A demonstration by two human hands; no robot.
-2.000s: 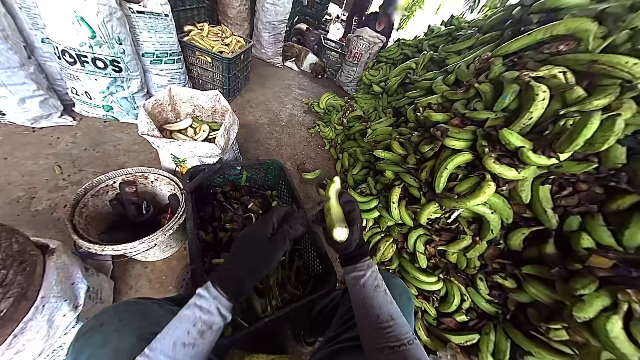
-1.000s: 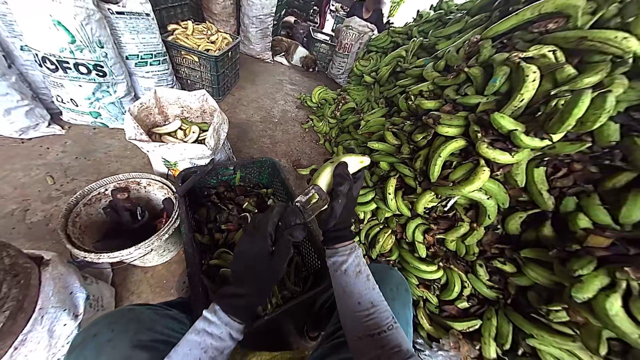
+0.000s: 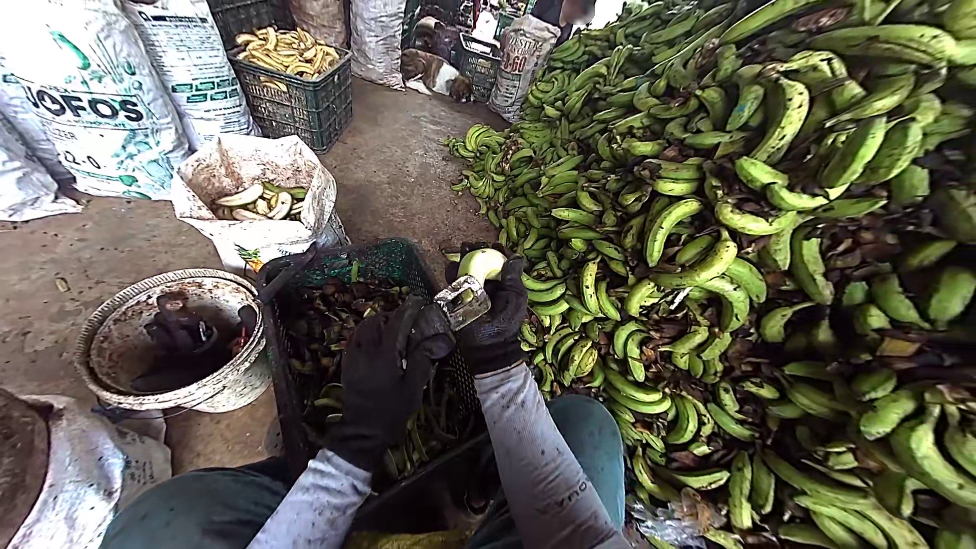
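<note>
My left hand (image 3: 389,366), in a dark glove, is closed on the dark handle of a peeler (image 3: 463,302) with a wide, pale head. The peeler's head lies against or close to a partly peeled plantain (image 3: 482,264). My right hand (image 3: 496,313), also gloved, grips this plantain, whose pale flesh shows above the fingers. Both hands are over the right part of a dark plastic crate (image 3: 396,255) that holds peels and scraps. Beside the crate, a woven sack (image 3: 313,171) with rolled-down sides holds peeled plantains (image 3: 263,200).
A large heap of green plantains (image 3: 671,229) rises on the right. At the left stand a dirty white bucket (image 3: 252,381) and printed sacks (image 3: 107,99). Farther back are a crate of yellowish peeled fruit (image 3: 313,107), a lying dog (image 3: 435,75) and part of a person (image 3: 577,11).
The plantain was upright in my right hand two seconds ago; it is now tilted, with the peeler's head at it. The peeler was not plainly visible in the oldest frame.
</note>
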